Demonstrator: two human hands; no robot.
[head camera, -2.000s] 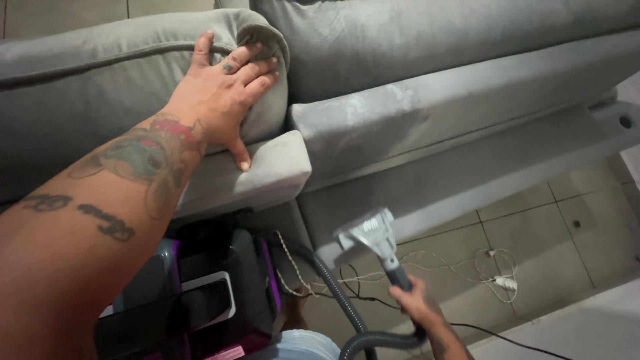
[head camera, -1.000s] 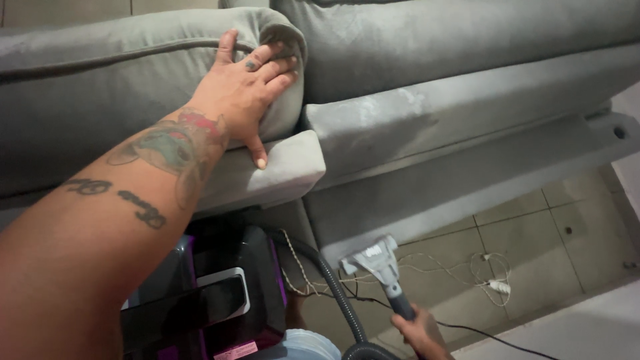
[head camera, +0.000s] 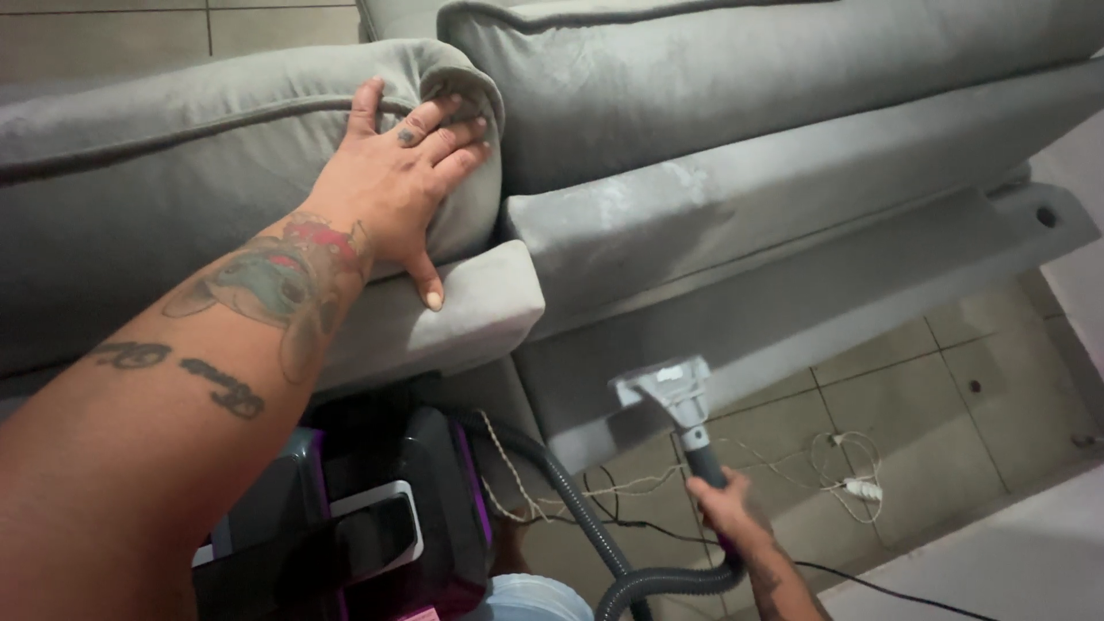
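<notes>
My left hand (head camera: 401, 181) presses with spread fingers on the rounded end of a grey sofa cushion (head camera: 250, 190), its thumb on the light grey upholstered edge (head camera: 483, 302) below. At the lower right, my right hand (head camera: 729, 504) grips the dark handle of an upholstery cleaner nozzle (head camera: 677, 392). The nozzle's pale, see-through head is at the grey lower panel (head camera: 776, 302) of the sofa; whether it touches cannot be told. A ribbed hose (head camera: 586, 509) loops below my right hand. The black and purple cleaning machine (head camera: 405, 509) is under my left forearm.
White cords with a white plug or connector (head camera: 862, 490) and a black cable (head camera: 888, 586) lie on the tiled floor (head camera: 931, 388). A pale blue rounded thing (head camera: 530, 599) is at the bottom edge. A white wall or panel (head camera: 992, 552) bounds the lower right.
My left hand stays on the cushion and my right hand keeps hold of the nozzle. The view has shifted a little.
</notes>
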